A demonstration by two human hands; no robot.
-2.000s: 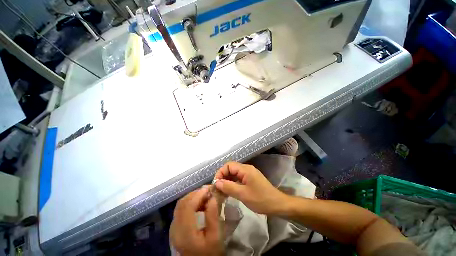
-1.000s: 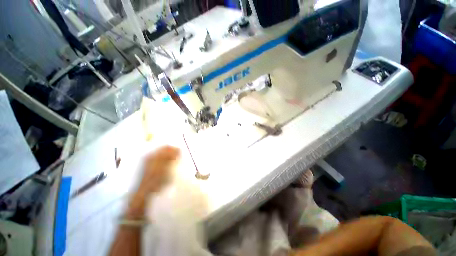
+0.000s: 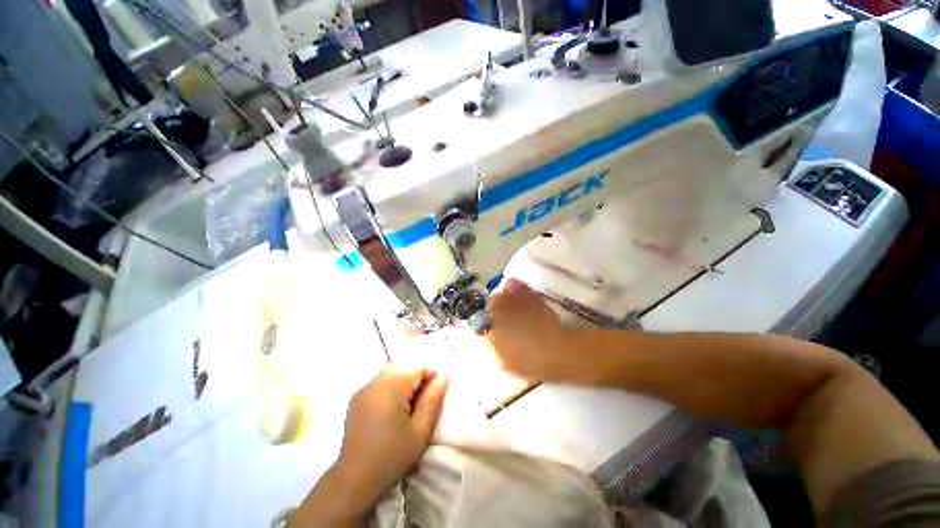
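My left hand [image 3: 390, 433] rests on the machine bed in front of the needle area, thumb and fingers closed on the garment piece. My right hand [image 3: 524, 335] is beside the presser foot [image 3: 438, 322], its fingertips partly hidden behind the metal parts; what it holds cannot be made out. The light beige garment piece [image 3: 505, 495] runs from my left hand over the table's front edge towards my lap. The cloth near the needle is washed out by glare. The white sewing machine [image 3: 639, 165] has a blue stripe and "JACK" lettering.
A yellowish-white long object [image 3: 280, 413] lies left of the needle. A metal bracket [image 3: 582, 309] is beside my right hand. Blue tape [image 3: 74, 464] marks the table's left side. A control panel [image 3: 794, 83] is at the head's right end. Thread guides stand above the head.
My left hand has come down near the needle with the cloth. My right hand has risen from the lap area to the presser foot. The view has shifted closer to the machine head.
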